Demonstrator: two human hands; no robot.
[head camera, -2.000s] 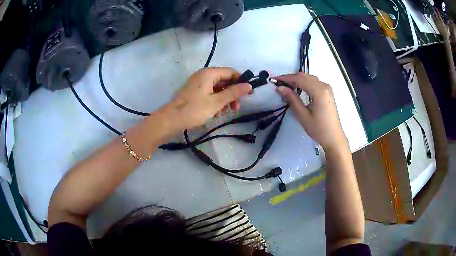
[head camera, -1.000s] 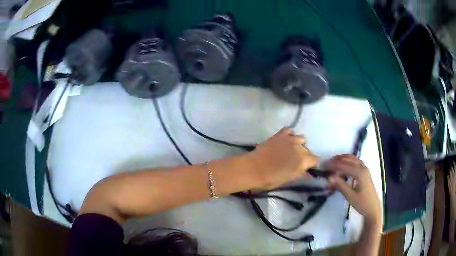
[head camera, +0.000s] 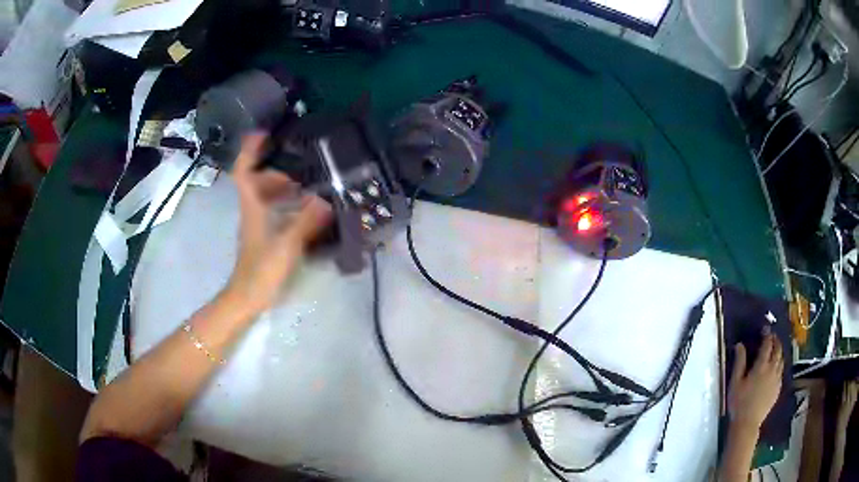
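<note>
My left hand (head camera: 273, 221) is blurred, its fingers on the side of a dark grey PTZ camera (head camera: 363, 193). That camera is tilted and blurred, with its four-dot LED panel facing me. Its black cable runs down to joined connectors (head camera: 603, 400) on the white sheet. A second camera (head camera: 607, 212) stands at the right with red light glowing on its side. A third camera (head camera: 438, 146) stands between them, also cabled. My right hand (head camera: 756, 381) lies over the computer mouse, mostly hidden beneath it, on the dark mouse pad (head camera: 749, 315).
Another grey camera (head camera: 240, 108) lies at the left near white strips (head camera: 118, 240). A black device (head camera: 339, 21) and part of a monitor (head camera: 640, 11) are at the far edge. The green mat (head camera: 537, 104) lies under the white sheet (head camera: 452, 329). Loose cables hang at the far right.
Both hands have left the connectors. My left hand moved up left to a camera, which is now tilted. My right hand moved onto the mouse. Red light now shows on the right camera. The view shifted.
</note>
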